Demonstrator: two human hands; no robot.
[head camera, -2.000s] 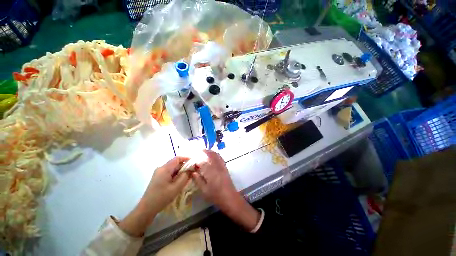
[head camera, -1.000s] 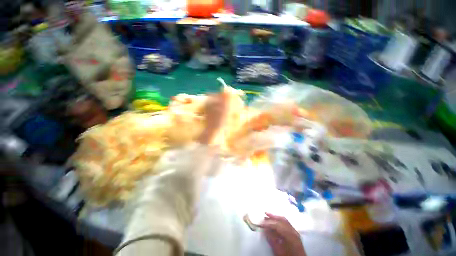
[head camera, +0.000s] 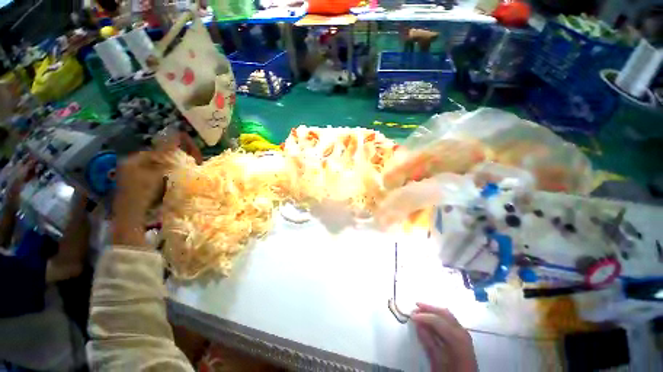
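My left hand (head camera: 138, 185) is stretched out to the far left edge of the big heap of cream-orange strips (head camera: 218, 211); its fingers are blurred and partly hidden, so its grip is unclear. My right hand (head camera: 443, 336) is low on the white table (head camera: 312, 290), with its fingertips closed on the end of a small curved pale piece (head camera: 398, 311). The white sewing machine (head camera: 560, 225) stands to the right of it, with a blue guard (head camera: 500, 256) by the brightly lit needle area.
A clear plastic bag (head camera: 538, 142) of cream-orange material lies behind the machine. A black flat rectangle (head camera: 597, 349) and a yellow-orange pile (head camera: 560, 312) are at lower right. Another person (head camera: 25, 290) and another machine (head camera: 80, 156) are at left. Blue crates (head camera: 414, 76) stand on the green floor.
The view has swung left. My hands were together by the needle area and are now apart; my left hand has moved across the heap to its far left side. My right hand stays near the machine.
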